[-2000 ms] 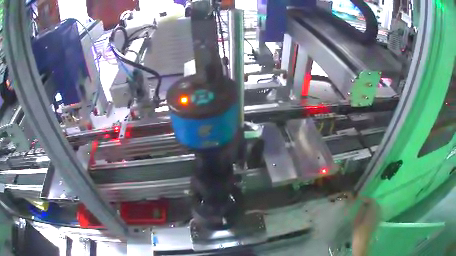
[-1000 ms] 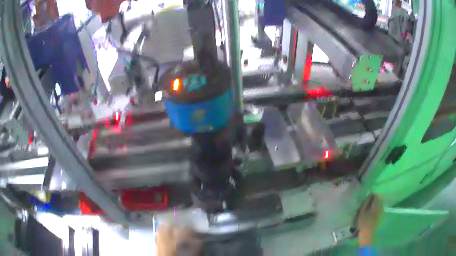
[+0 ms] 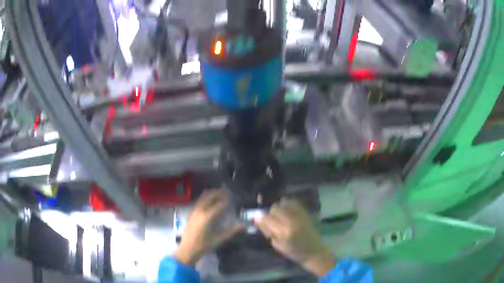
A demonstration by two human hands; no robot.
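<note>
Both hands are at the base of a thick black vertical camera head [image 3: 243, 85] with a blue band and an orange light. My left hand [image 3: 207, 225] is on the left side of the fixture [image 3: 240, 257], fingers and thumb apart; blur hides whether it holds anything. My right hand [image 3: 290, 231] is on the right side, fingers bent together at a small bright workpiece [image 3: 254, 214] under the head. The image is too blurred to show if the fingers grip it or only touch it.
Red bins [image 3: 164, 189] lie left of the head. Black upright holders [image 3: 50, 243] stand on the bright left bench. A silver button plate [image 3: 392, 237] is at the right. Slanted metal plates [image 3: 340, 121] and rails [image 3: 166, 138] lie behind. Frame posts flank the bench.
My right hand has moved left from the button plate to under the head. My left hand has come in from the bottom edge and moved up to the fixture. The view has tilted down.
</note>
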